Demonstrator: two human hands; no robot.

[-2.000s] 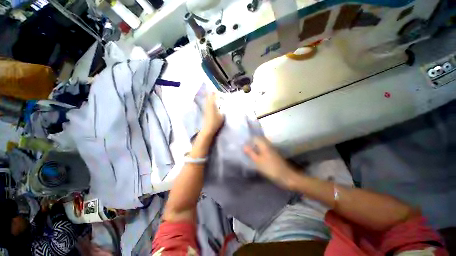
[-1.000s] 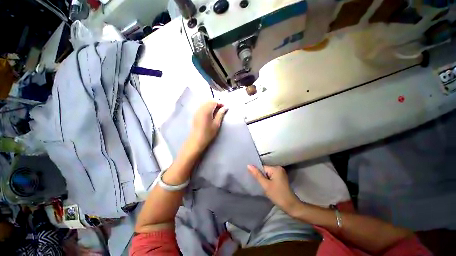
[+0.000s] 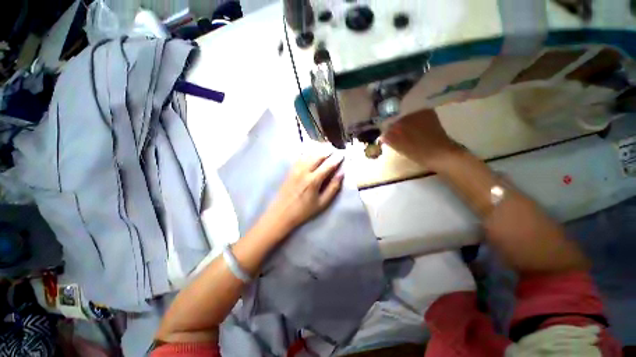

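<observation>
A grey garment panel [image 3: 314,279] lies flat on the white table in front of the needle and hangs over the front edge. My left hand [image 3: 310,187] presses on its upper part, fingertips close to the brightly lit presser foot area. My right hand [image 3: 418,139] is at the needle area, right of the brassy piece [image 3: 373,150], partly under the machine head [image 3: 446,77]. Its fingers are hidden or blurred, so I cannot tell whether it holds anything.
A layered bundle of grey panels [image 3: 125,167] lies left of the work, with a dark blue strip [image 3: 201,91] at its upper right. The machine bed [image 3: 488,199] extends to the right. More grey cloth hangs at the far right.
My right hand has let go of the panel's right edge and moved up to the needle area. My left hand stays on the panel near the needle. The view has shifted.
</observation>
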